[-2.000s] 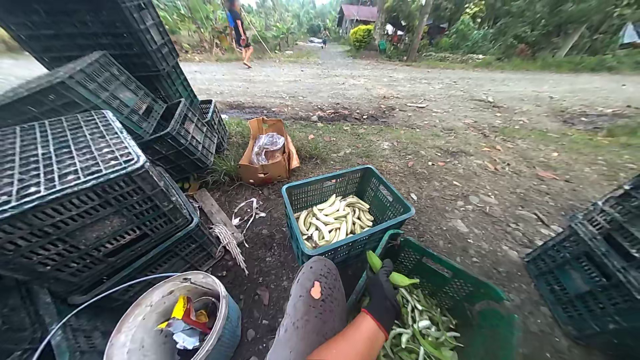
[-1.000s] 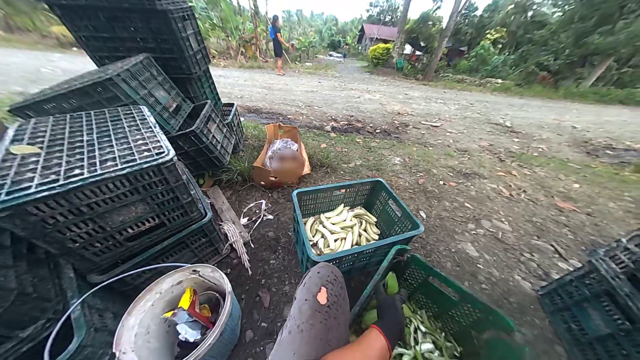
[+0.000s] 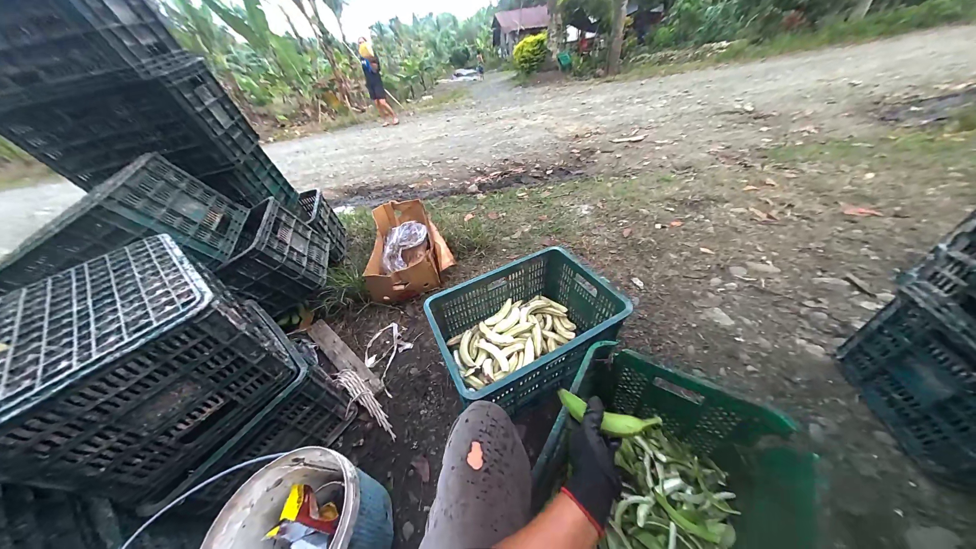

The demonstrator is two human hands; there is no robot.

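Observation:
A black glove with a red cuff covers my left or right hand; by the arm's entry at the bottom centre, I take it as my left hand (image 3: 593, 467). It is closed on a green unpeeled banana (image 3: 610, 418), held over the near green plastic crate (image 3: 690, 396). Green banana peels (image 3: 667, 488) lie in that crate. Just beyond, a blue-green plastic crate (image 3: 526, 375) holds many pale peeled bananas (image 3: 515, 339). My other hand is out of the frame.
Dark plastic crates (image 3: 137, 358) are stacked at left, and more (image 3: 923, 366) stand at right. A bucket (image 3: 370, 496) with wrappers sits beside my knee (image 3: 476, 473). Beyond are an open cardboard box (image 3: 404, 278), a wooden board (image 3: 343, 354) and a person (image 3: 374, 80) by the road.
The gloved hand was lower inside the peel crate one second ago; now it holds the green banana higher, near the crate's left rim. The distant person's pose has changed.

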